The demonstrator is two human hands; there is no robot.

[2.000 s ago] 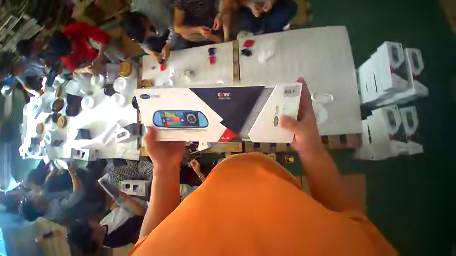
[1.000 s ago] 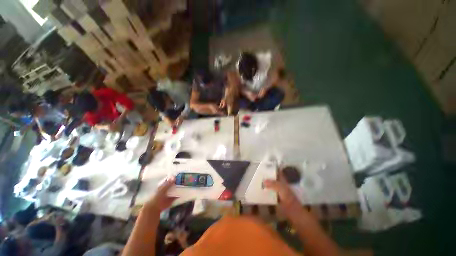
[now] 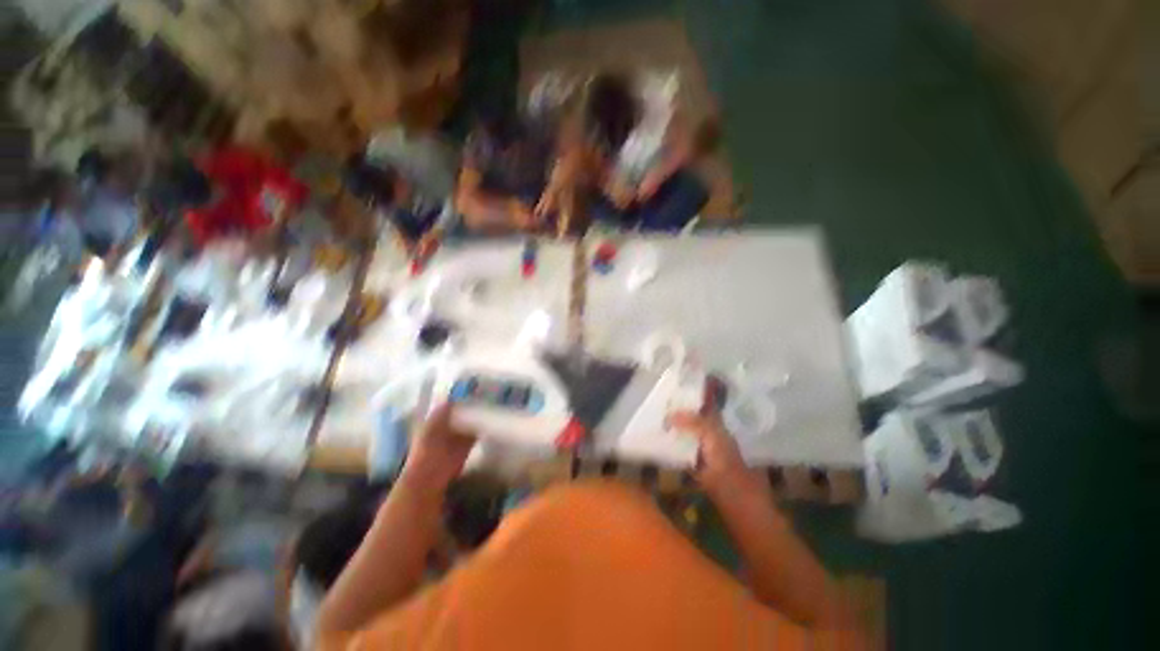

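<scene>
A long white retail box (image 3: 598,397) with a dark triangular print, a small red patch and a blue oval mirror picture is held level in front of my body, over the near edge of the white table (image 3: 751,286). My left hand (image 3: 441,439) grips its left end. My right hand (image 3: 707,430) grips its right end, with the thumb on the printed face. The picture is blurred, so the print cannot be read and the fingers behind the box are hidden.
White box stacks (image 3: 935,333) stand right of the table on the green floor (image 3: 840,127). People sit along the far side, one in red (image 3: 242,197), others at the near left. Small red and dark parts (image 3: 604,258) and a dark disc (image 3: 435,335) lie on the table. Brown cartons are behind.
The view first tilted up, then shifted slightly and blurred. The box sits lower and looks smaller than at first, still held in both hands. More of the far floor and cartons shows.
</scene>
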